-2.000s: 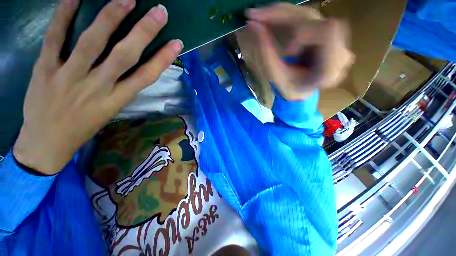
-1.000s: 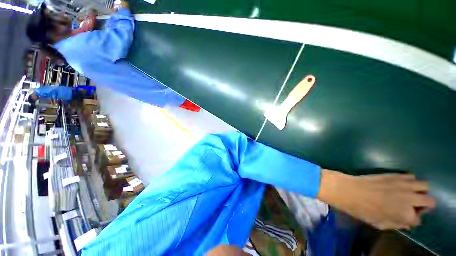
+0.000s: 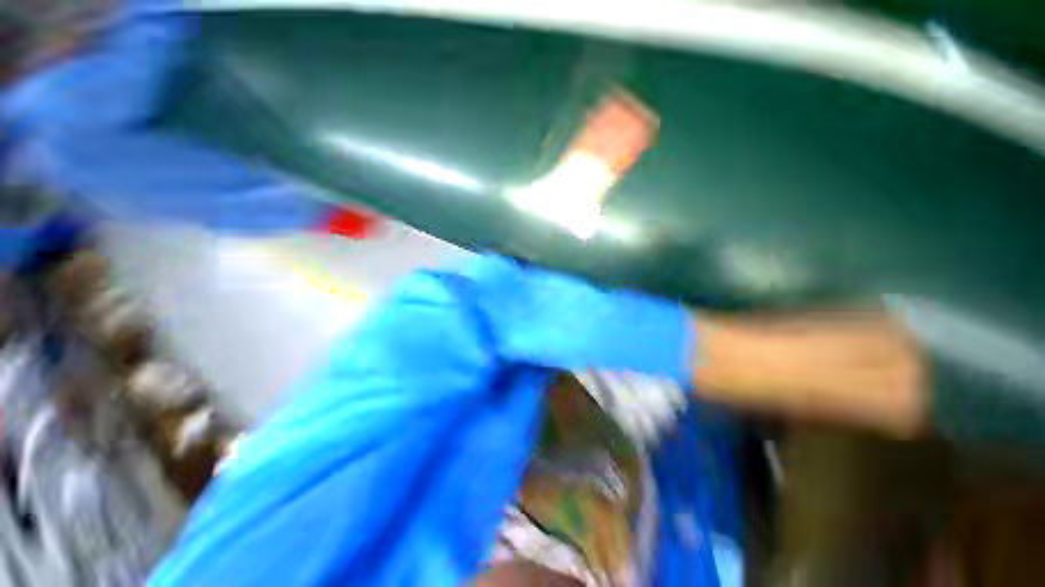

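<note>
A flat brush or scraper with an orange-tan handle [image 3: 617, 132] and a white fan-shaped tip lies on the dark green bench [image 3: 458, 103]. It is blurred. My left hand [image 3: 842, 367] is at the bench's near edge on the right, below and to the right of the tool and apart from it. The hand is strongly blurred, so its fingers and anything in them cannot be made out. My right hand is not in view.
Another worker's blue sleeve [image 3: 172, 184] with a red cuff lies along the bench edge at the left. A pale rail [image 3: 550, 17] runs along the bench's far side. Blurred racks and boxes stand at the lower left. A brown shape [image 3: 871, 505] is at the lower right.
Since one second ago, the view has shifted and blurred; the tool appears farther up and left. Two seconds ago both hands were in view; now only my left hand shows.
</note>
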